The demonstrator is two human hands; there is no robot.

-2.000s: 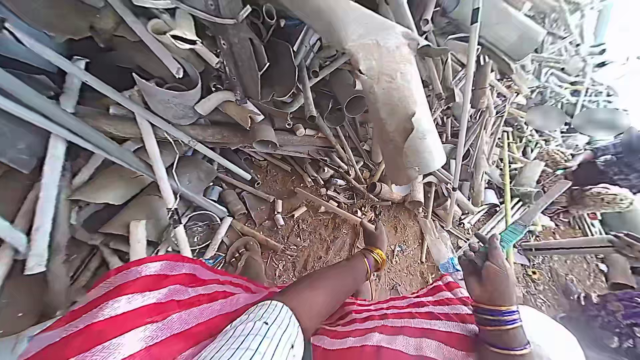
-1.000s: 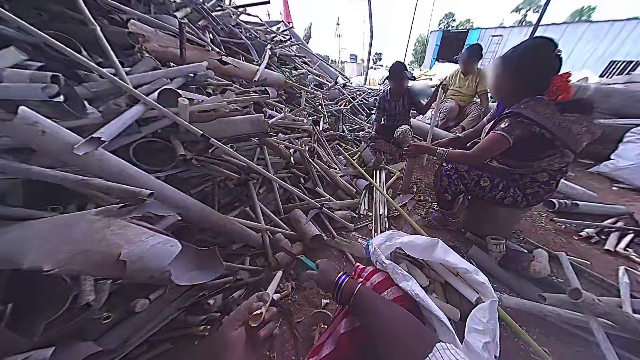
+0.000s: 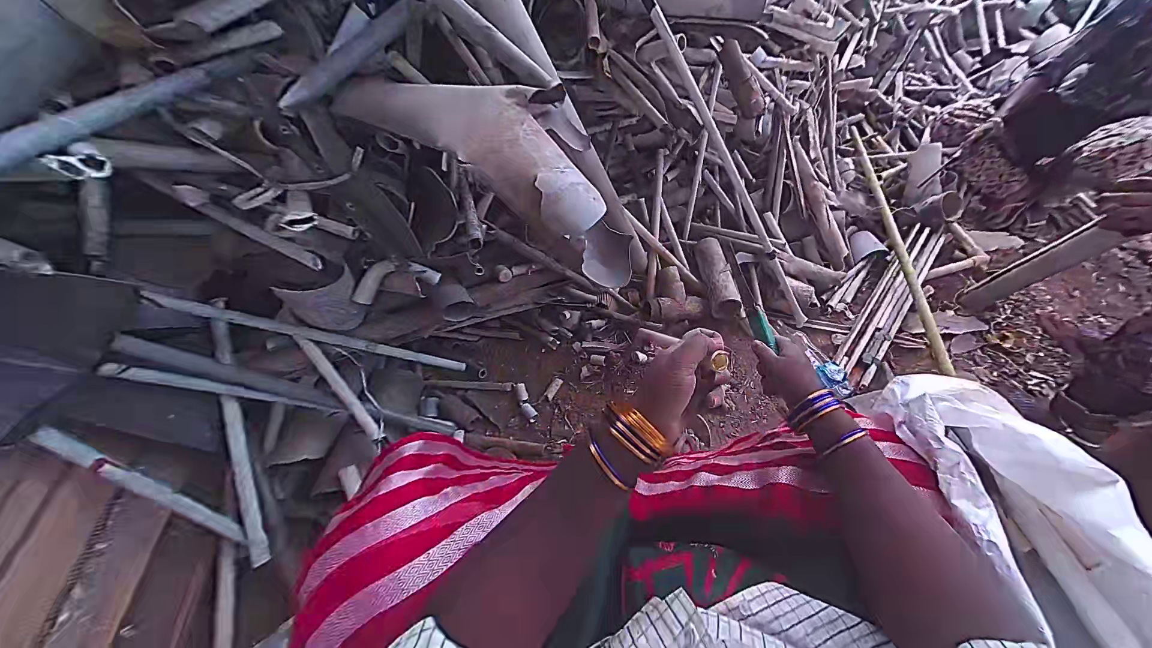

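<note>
Near the middle of the head view, my left hand (image 3: 675, 382) is closed around a short piece of plastic pipe (image 3: 719, 361), whose yellowish open end shows beside the fingers. Just to its right, my right hand (image 3: 789, 371) grips the green handle of a blade tool (image 3: 763, 331); the blade points up and away, partly lost among the pipes. The tool and the pipe piece appear apart. A red and white striped cloth (image 3: 432, 513) lies over my lap below both hands.
Scrap pipes (image 3: 504, 144) heap up ahead and to the left. A white sack (image 3: 1035, 450) with pipe lengths stands at right, near a long yellowish stick (image 3: 900, 243) and thin strips. Another person's hand (image 3: 1125, 213) holds a pipe piece at the right edge.
The view has swung down from the people and the heap to my lap. My left hand, holding a pipe piece a second ago, is now close beside my right hand with the tool.
</note>
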